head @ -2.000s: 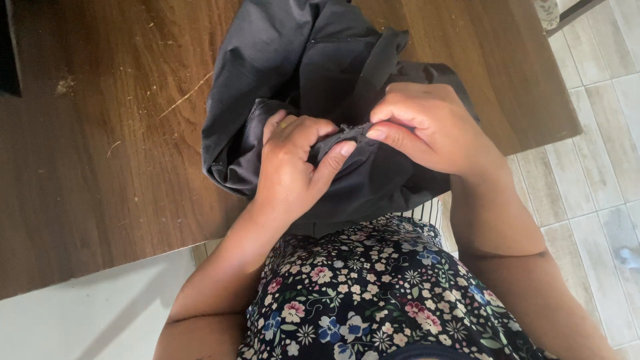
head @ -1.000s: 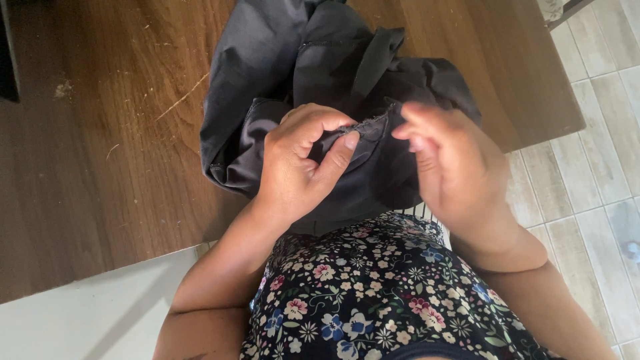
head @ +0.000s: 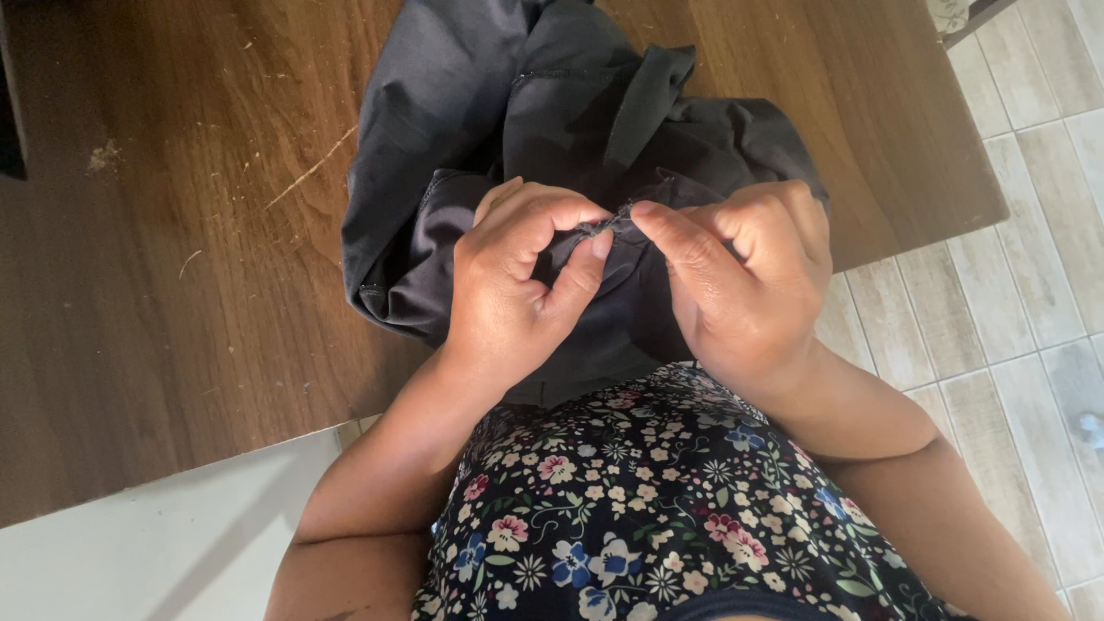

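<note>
A dark grey fabric garment point(head: 569, 112) lies bunched on the wooden table and hangs over its near edge toward my lap. Between thumb and index finger, my left hand point(head: 526, 267) pinches a frayed edge of the cloth. My right hand point(head: 750, 267) is just right of it, with thumb and fingertips closed at the same frayed edge point(head: 617, 220). Whether a thread or a small tool sits between those right fingertips cannot be made out. A narrow fabric strip point(head: 647, 99) lies folded above the hands.
The brown wooden table point(head: 172, 345) carries light scratches and a small patch of crumbs point(head: 104, 157) at the left. A dark object point(head: 10, 112) shows at the far left edge. Beyond the table's right side is a tiled floor point(head: 1018, 302).
One second ago my right hand was raised away from the cloth with its fingers apart; now its fingertips are back at the frayed edge. My left hand keeps its pinch.
</note>
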